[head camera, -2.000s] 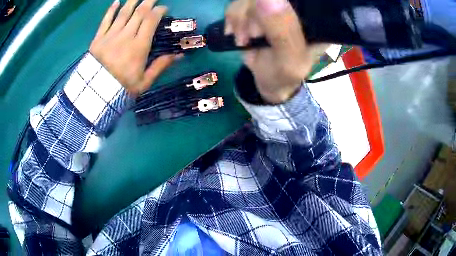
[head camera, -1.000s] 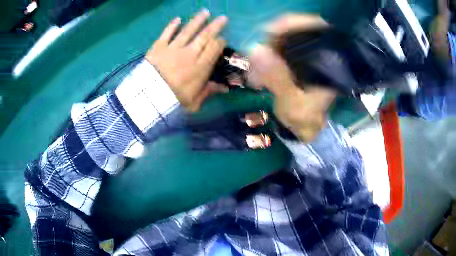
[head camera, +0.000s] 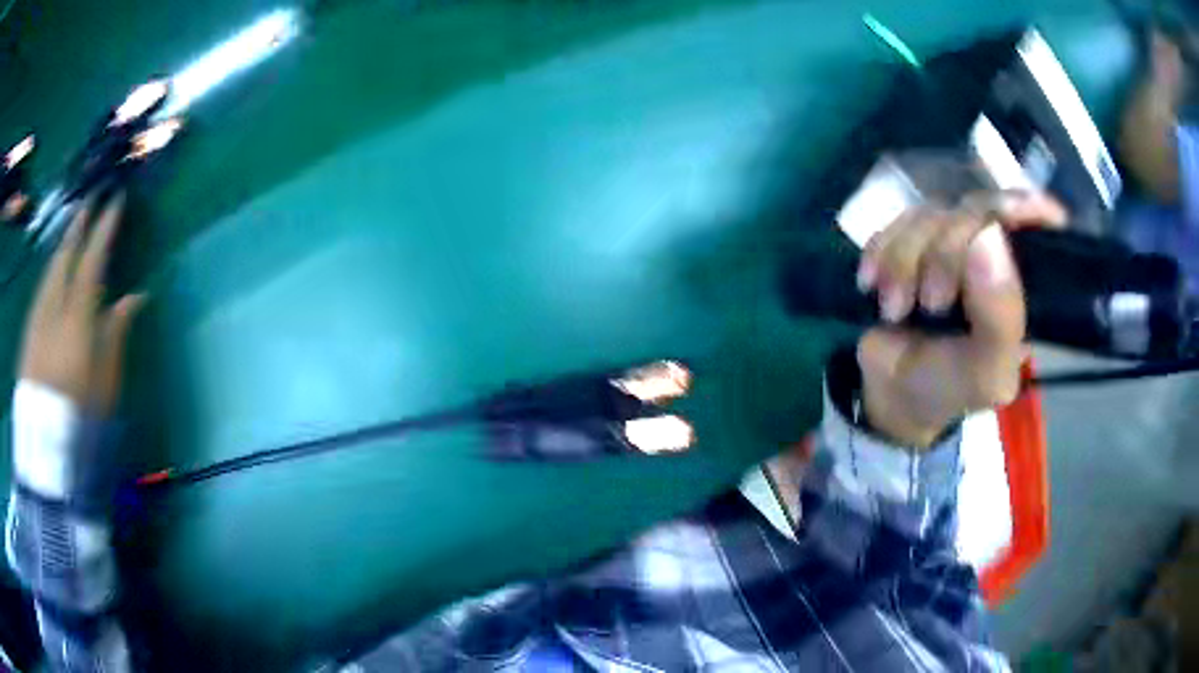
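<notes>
My right hand (head camera: 940, 309) is closed around a thick black electric screwdriver (head camera: 1098, 289), held level over the right side of the green surface, with its nose pointing left. A pair of black connectors (head camera: 559, 418) with copper ends (head camera: 654, 381) lies in the middle, touched by neither hand. Their thin leads run left to a small red tip. My left hand (head camera: 79, 309) is blurred near the left edge, fingers extended and thumb apart. Its fingertips are at another copper-ended pair (head camera: 145, 118); whether they touch it is unclear.
More copper-ended parts (head camera: 19, 164) lie at the far left edge. A dark and white box-like object (head camera: 1039, 125) stands behind the screwdriver. An orange-red rimmed tray (head camera: 1026, 487) is at the lower right. Another person's arm (head camera: 1157, 118) shows at the upper right.
My left hand has moved far left, and the upper connector pair is gone from the middle. My right hand has moved right and down with the screwdriver, away from the connectors. The view has shifted.
</notes>
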